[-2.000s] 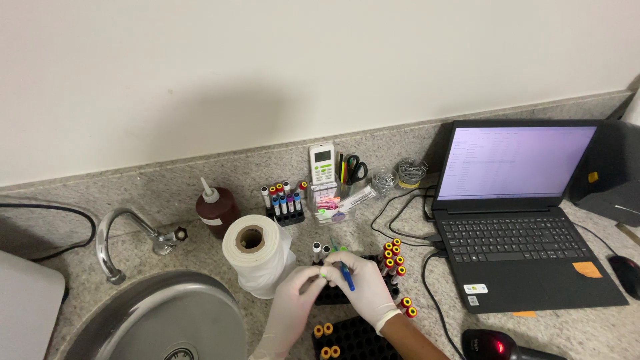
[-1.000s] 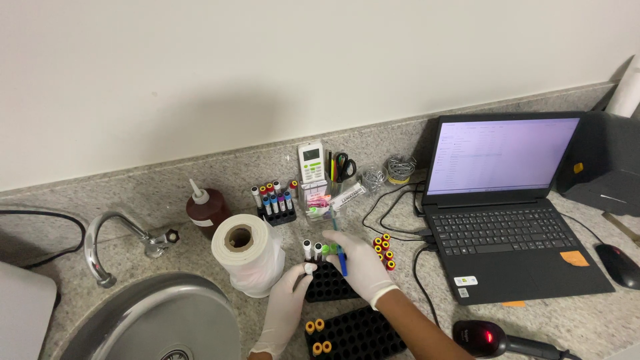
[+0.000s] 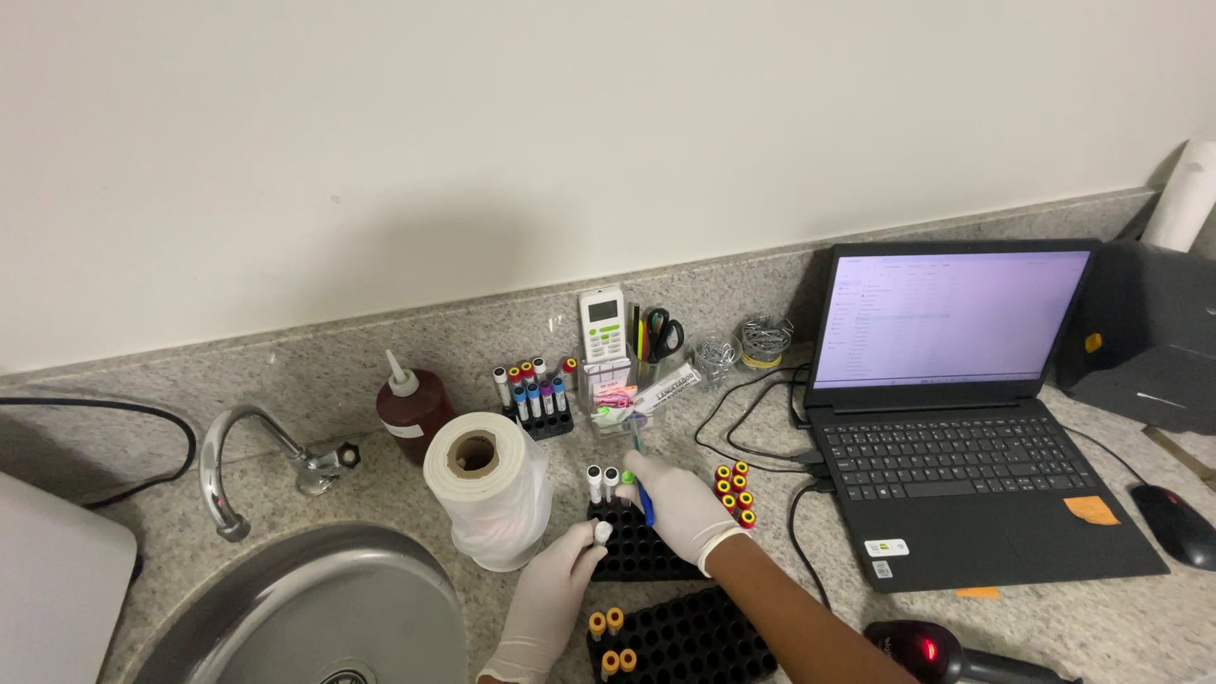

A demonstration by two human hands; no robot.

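Note:
My left hand (image 3: pixel 556 594), in a white glove, pinches a small white-topped item (image 3: pixel 602 532), perhaps a tube, at the near left of a black tube rack (image 3: pixel 632 546). Over the rack's far side is my gloved right hand (image 3: pixel 679 499), with a blue pen (image 3: pixel 646 502) held in it. A green cap (image 3: pixel 628 478) shows at its fingertips; whether they touch it I cannot tell. White-capped tubes (image 3: pixel 595 483) stand in the rack's far left corner. Red-and-yellow-capped tubes (image 3: pixel 739 483) are right of the hand. A nearer black rack (image 3: pixel 698 632) holds several orange-capped tubes (image 3: pixel 615 622).
A white roll (image 3: pixel 484 475) stands left of the racks, beside the steel sink (image 3: pixel 380 570) and faucet (image 3: pixel 223 465). Behind are a brown bottle (image 3: pixel 414 404), a small tube rack (image 3: pixel 546 425) and a pen holder (image 3: pixel 655 366). A laptop (image 3: pixel 950 475) and a lit scanner (image 3: pixel 912 651) are at right.
My hands were close together over the rack two seconds ago; they are now apart. The left is nearer the rack's left edge, uncovering more of its holes.

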